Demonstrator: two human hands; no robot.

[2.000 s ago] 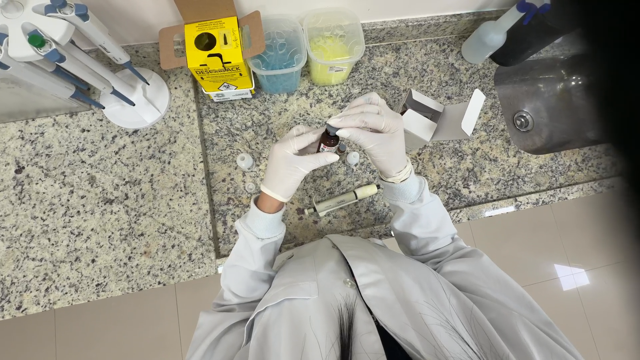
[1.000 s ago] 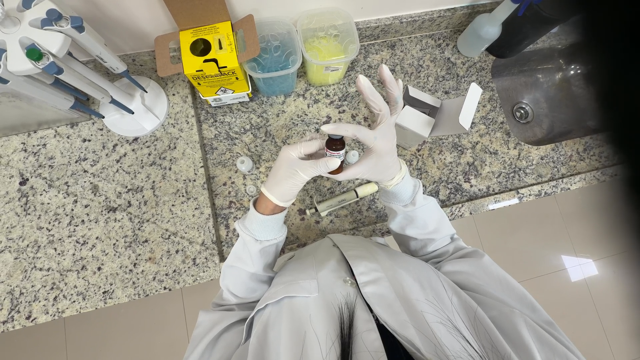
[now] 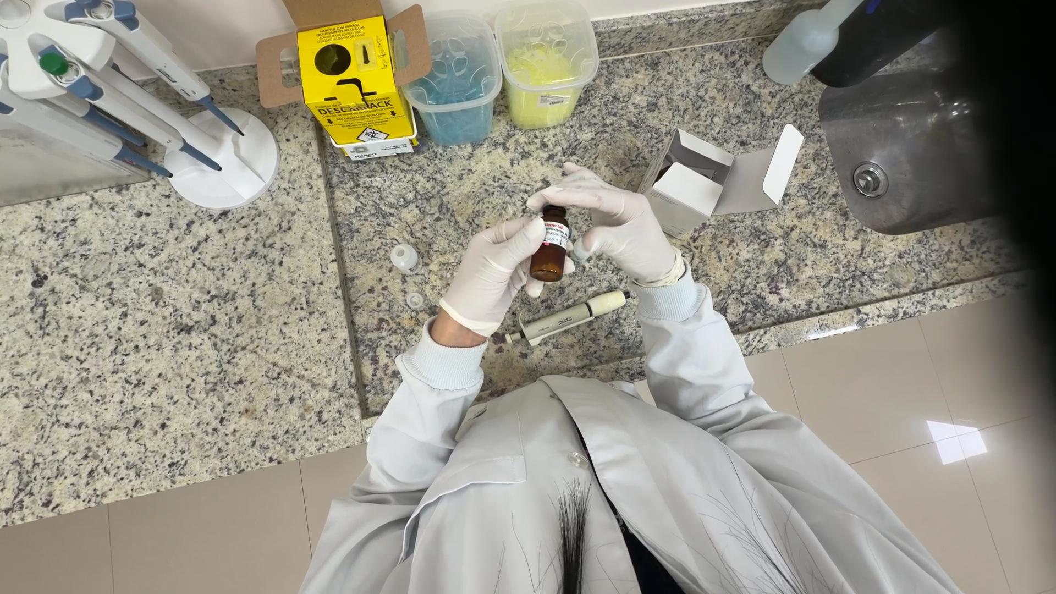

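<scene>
My gloved left hand (image 3: 497, 268) grips a small amber glass bottle (image 3: 549, 257) with a dark cap and a printed label, tilted slightly. My gloved right hand (image 3: 620, 223) is at the bottle's upper right, its fingertips over the cap; whether they touch it, I cannot tell. Just beyond the bottle, a small pale vial or cap (image 3: 581, 251) shows by my right thumb. A single-channel micropipette (image 3: 569, 318) lies on the granite counter below the hands. To the left of my left hand stand a small white plastic bottle (image 3: 405, 258) and a small white cap (image 3: 414, 300).
A yellow sharps disposal box (image 3: 356, 82), a tub of blue pipette tips (image 3: 455, 99) and a tub of yellow tips (image 3: 546, 78) stand behind. A pipette stand (image 3: 227, 161) is at left. An opened white carton (image 3: 689, 194), wash bottle (image 3: 800, 49) and steel sink (image 3: 907, 148) are at right.
My right hand's raised fingers have come down over the bottle's cap since one second ago. The bottle stays in my left hand throughout, its label now turned more to view.
</scene>
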